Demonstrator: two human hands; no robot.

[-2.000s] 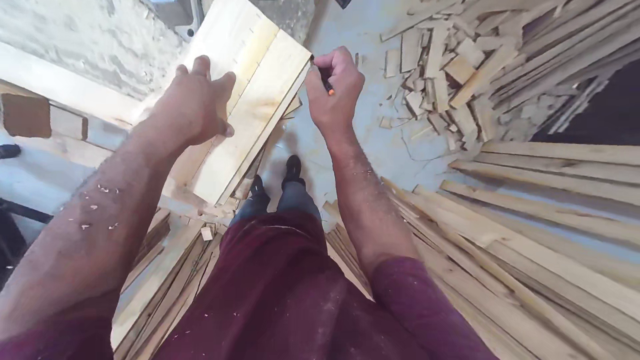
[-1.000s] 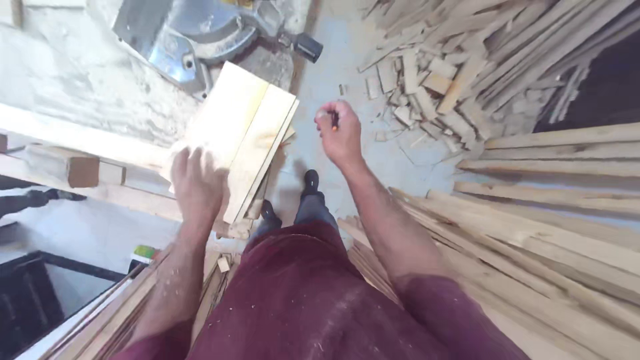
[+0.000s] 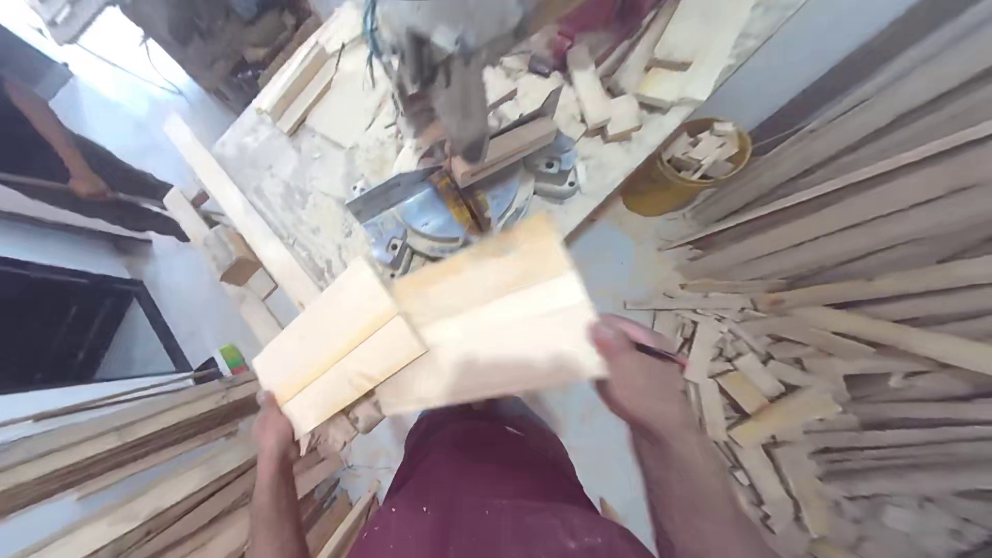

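Observation:
My left hand [image 3: 275,434] grips the lower left corner of a pale wooden panel [image 3: 341,349] with a lengthwise joint line. My right hand [image 3: 639,372] holds the right edge of a second, slightly blurred wooden panel [image 3: 496,318], with a dark pencil-like stick [image 3: 660,353] between its fingers. The left panel overlaps the left end of the right one. Beyond the panels stands a miter saw [image 3: 457,201] on the dusty workbench, a wooden block [image 3: 508,149] lying across its base.
A yellow bucket [image 3: 647,186] of wood scraps stands beside the bench. Offcuts [image 3: 744,387] lie in a heap at the right, near stacked boards [image 3: 876,201]. More long boards [image 3: 132,449] lie at the lower left. Another person's arm [image 3: 54,139] shows at the upper left.
The boards lay together under my left hand; now each hand holds a panel, and the two are spread sideways. My right hand held only the stick a second ago. The view has swung toward the saw.

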